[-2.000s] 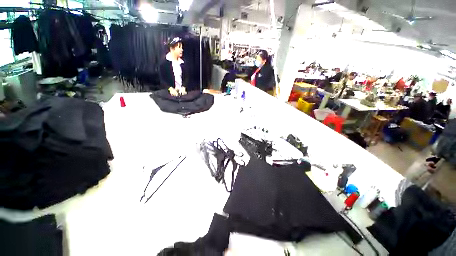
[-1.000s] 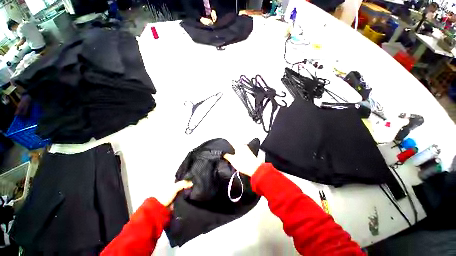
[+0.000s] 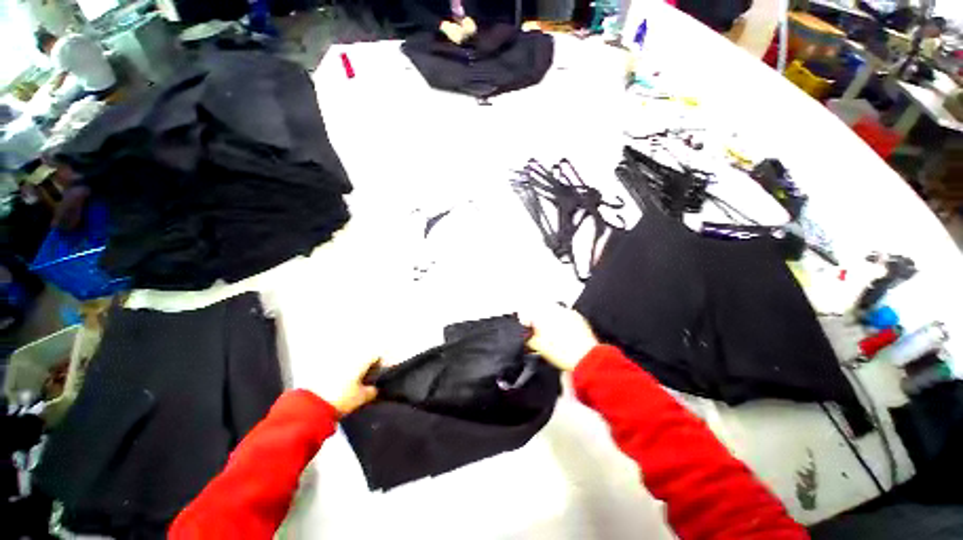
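Observation:
A black garment (image 3: 449, 422) lies on the white table in front of me, its upper part lifted and opened so the darker inside shows. A small pale loop (image 3: 517, 377) shows at its right part. My left hand (image 3: 356, 388) grips the garment's upper left edge. My right hand (image 3: 558, 335) grips its upper right edge. The fingertips of both hands are partly hidden by the cloth or blurred.
Black shorts (image 3: 702, 306) lie at right beside bunched black hangers (image 3: 570, 211). A garment stack (image 3: 158, 411) is at left, a large pile (image 3: 211, 169) behind it. A blurred single hanger (image 3: 435, 224) lies ahead. Spools (image 3: 879, 341) stand far right. Another person's hand (image 3: 457, 31) is across the table.
My hands came into view at the garment between the two earlier frames. Since then the garment has been flattened and its upper edge drawn wider, and the pale loop shows less.

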